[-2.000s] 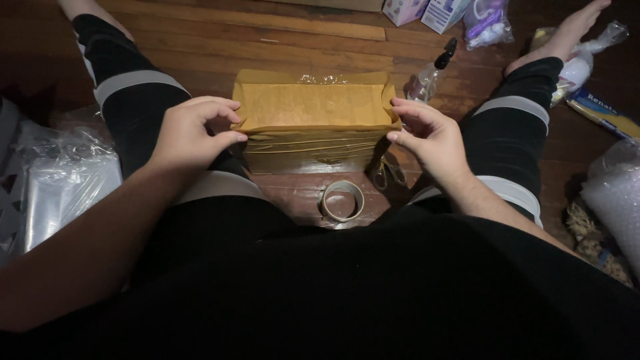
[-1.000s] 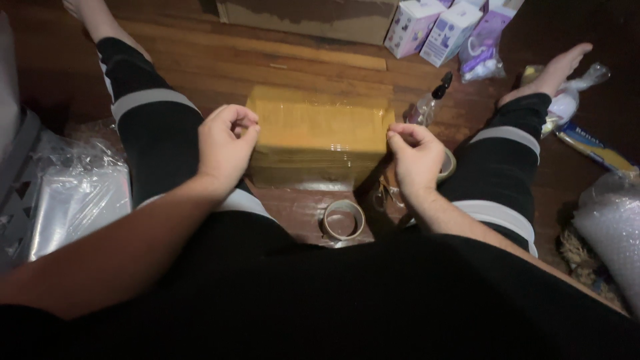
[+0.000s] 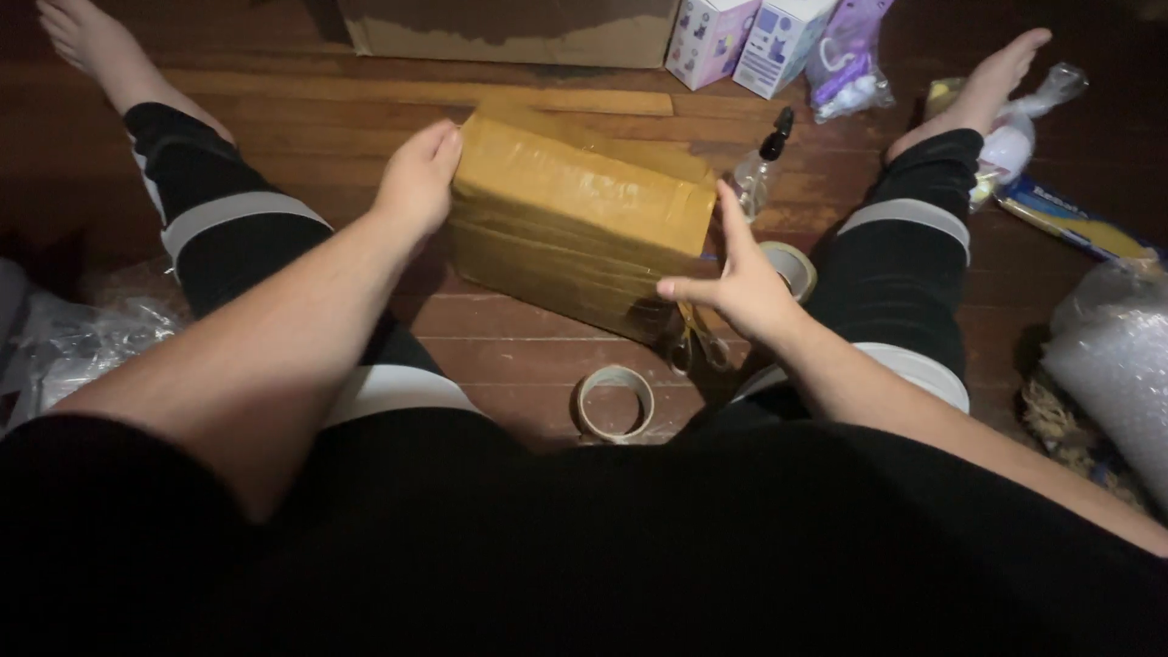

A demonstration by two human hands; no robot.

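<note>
A cardboard box covered in brown packing tape [image 3: 584, 192] is tilted between my hands, above the wooden floor between my legs. My left hand [image 3: 422, 178] grips its upper left corner, thumb and fingers closed on the edge. On the other side my right hand [image 3: 730, 274] has thumb and fingers spread around the right end, touching it. Scissors [image 3: 698, 342] with orange-looking blades lie just below the right end. A tape roll or ring [image 3: 616, 404] rests on the floor nearer my body. Another tape roll [image 3: 787, 269] is partly hidden behind my right hand.
A clear bottle with a black top [image 3: 762, 169] stands beyond my right hand. Farther back are a large cardboard box [image 3: 511, 36], small printed boxes [image 3: 712, 41] and a purple bagged item [image 3: 849, 64]. Bubble wrap [image 3: 1118, 356] lies at right, clear plastic packaging [image 3: 91, 347] at left.
The taped box has turned from square-on to slanted, its right end now closer to me. My hands have gone from pinching near its upper corners to holding its ends.
</note>
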